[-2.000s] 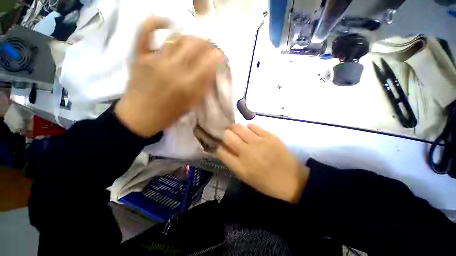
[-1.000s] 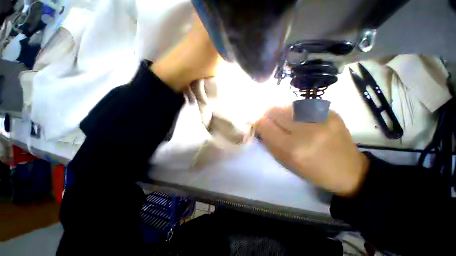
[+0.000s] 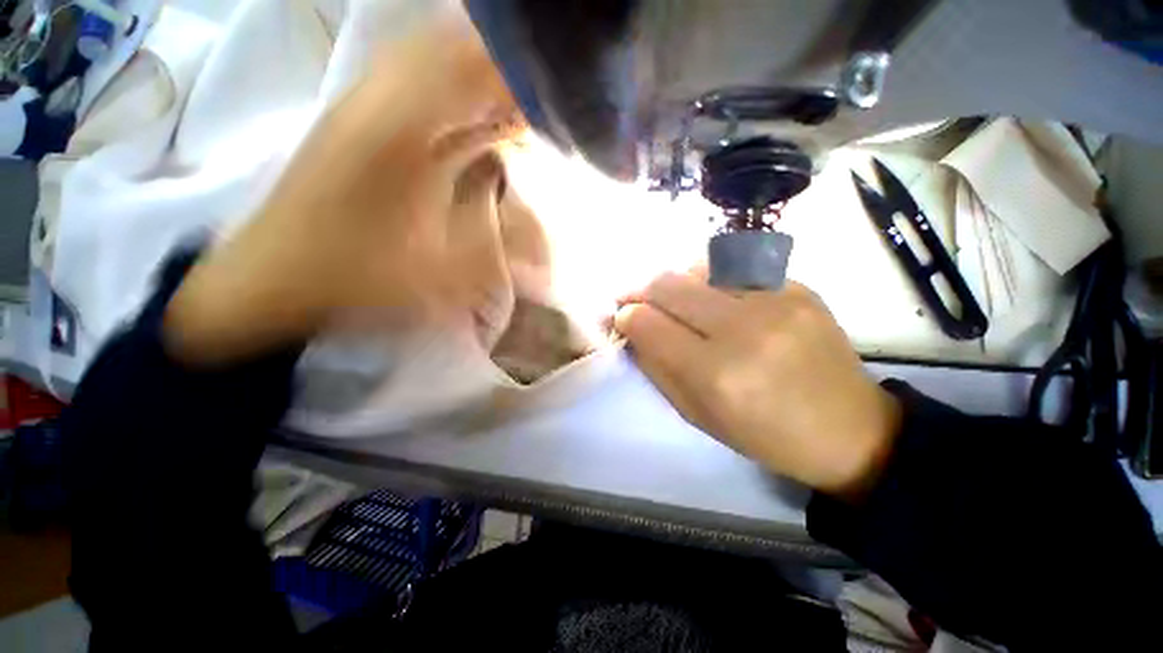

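Note:
Cream fabric [image 3: 421, 383] lies on the white table, with a folded, curved edge running toward the glare at the needle. My left hand [image 3: 370, 204] is blurred and lies over the fabric, left of the machine head; its fingertips are unclear. My right hand [image 3: 753, 370] pinches the fabric edge just below the grey cylinder [image 3: 750, 260]. The sewing machine head [image 3: 714, 64] hangs above. The needle and presser foot are mostly lost in bright glare.
Black thread snips [image 3: 921, 253] lie right of the machine head on cream cloth, beside a folded cloth piece [image 3: 1036, 191]. Black ringed scissors [image 3: 1097, 344] lie at the right. A blue basket [image 3: 370, 549] is under the table's left front edge. More cream cloth heaps at the upper left.
My right hand has moved from the fabric at the table's front to beneath the machine head. Since the last earlier frame, my left hand has moved left and the fabric's folded edge has opened out.

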